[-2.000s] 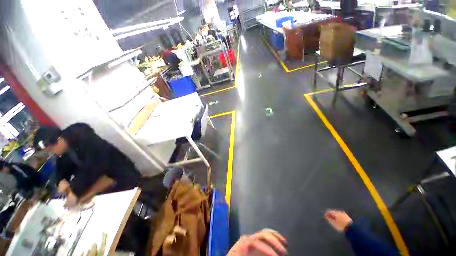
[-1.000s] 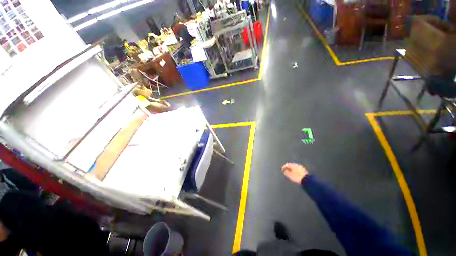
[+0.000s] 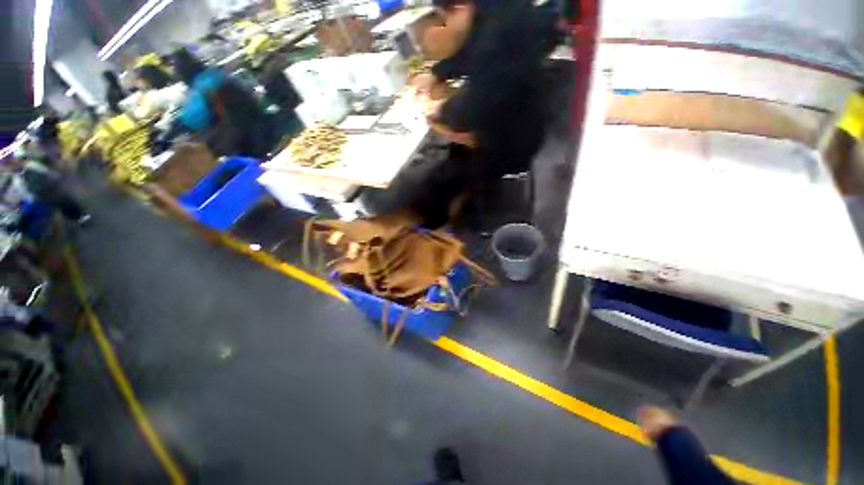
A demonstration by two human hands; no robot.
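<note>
My right hand (image 3: 657,420) shows small and blurred at the lower right, in a dark blue sleeve, over the yellow floor line. No object shows in it, but its fingers are too blurred to read. My left hand is not in view. A shallow blue crate (image 3: 409,320) stands on the floor near the middle, beside the line. It is heaped with tan-brown bag bodies (image 3: 403,260), with narrow straps hanging over the sides. My hand is well apart from the crate.
A grey bin (image 3: 518,251) stands right of the crate. A white table (image 3: 711,208) with a blue-and-white seat under it is at the right. A seated person in black works at a white table (image 3: 379,161) behind the crate. Another blue crate (image 3: 223,194) stands farther left. Yellow lines edge the grey aisle.
The view has swung left from the long aisle to the seated person and the crate of tan bags. My right hand now shows lower and farther right in the picture.
</note>
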